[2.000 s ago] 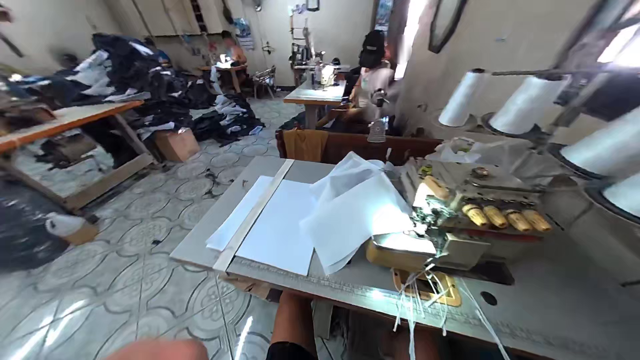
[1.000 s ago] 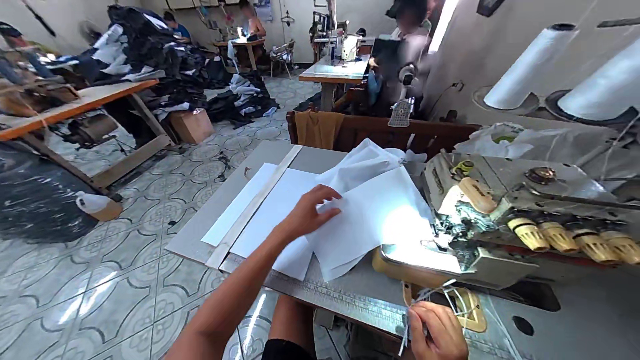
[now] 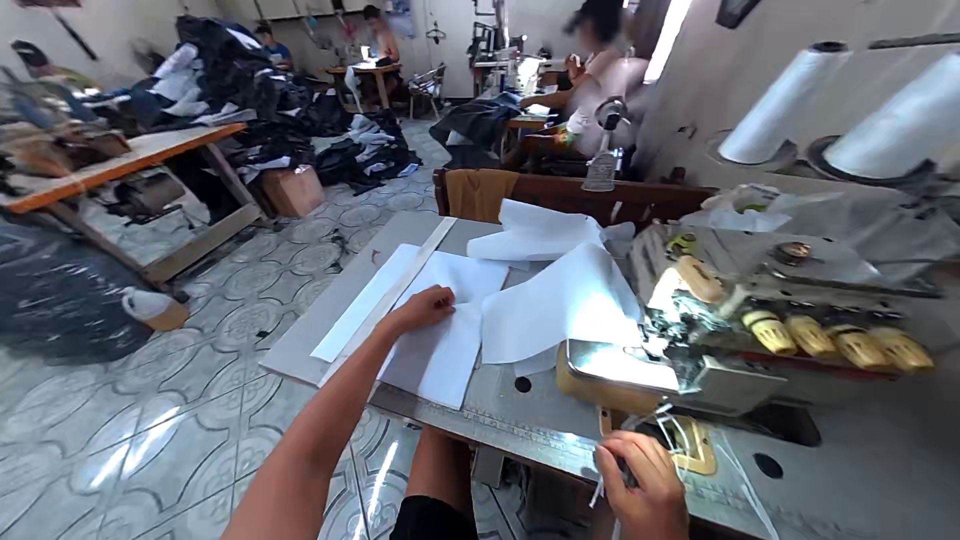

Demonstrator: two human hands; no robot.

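My left hand (image 3: pixel 426 307) rests on a stack of white fabric pieces (image 3: pixel 439 367), its fingers curled at a wrinkle; whether it pinches the cloth I cannot tell. A long pale strip (image 3: pixel 397 289) lies across the stack, left of that hand. My right hand (image 3: pixel 643 480) is at the table's front edge with its fingers closed on white thread ends (image 3: pixel 600 491). Behind it stands an overlock sewing machine (image 3: pixel 675 345) with several yellow tension knobs. A loose white fabric piece (image 3: pixel 555 307) reaches to the machine's lit plate, and more crumpled white fabric (image 3: pixel 532 232) lies behind it.
Thread cones (image 3: pixel 784 105) stand at the right. A wooden bench back (image 3: pixel 645 201) with a brown cloth borders the table's far side. An orange-edged table (image 3: pixel 150 154), a cardboard box (image 3: pixel 292 191) and heaped dark garments (image 3: pixel 247 97) are at the left. Several people sit farther back.
Two seconds ago the left hand was not on the fabric. Since one second ago it has moved from the loose piece onto the stack, and the loose white pieces now lie farther apart from the stack.
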